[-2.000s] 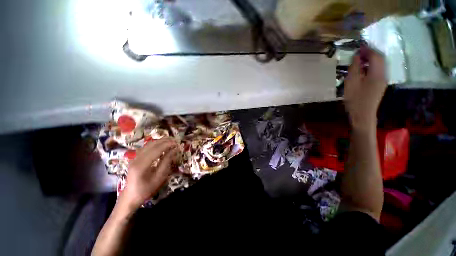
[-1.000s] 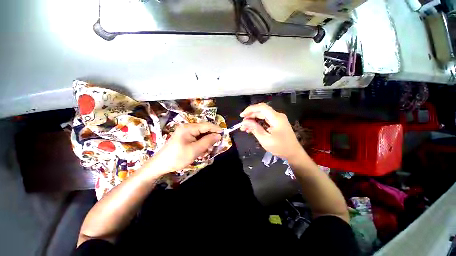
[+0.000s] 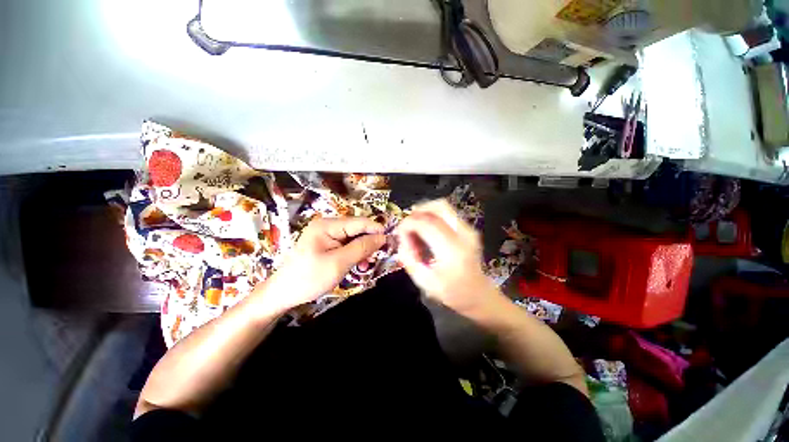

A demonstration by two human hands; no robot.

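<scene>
The printed garment piece (image 3: 199,229), cream with red, orange and navy motifs, lies crumpled on my lap below the machine table. My left hand (image 3: 333,255) is over its right part, with thumb and forefinger pinched at the cloth's gathered edge. My right hand (image 3: 437,255) is close beside the left fingertips and blurred, its fingers bent. What the right fingers hold, if anything, cannot be made out. The narrow pale strip is not clearly visible between the hands.
The white table (image 3: 346,121) edge runs just above the cloth. Dark scissors (image 3: 471,52) lie on the machine bed. A black tool tray (image 3: 606,142) with a pink-handled tool sits at the table's right. A red plastic stool (image 3: 640,268) and cloth scraps are on the floor at right.
My right hand left the tool tray and came down to my left hand. Between them a pale strip showed a second ago. My right hand has since moved closer to my left fingertips.
</scene>
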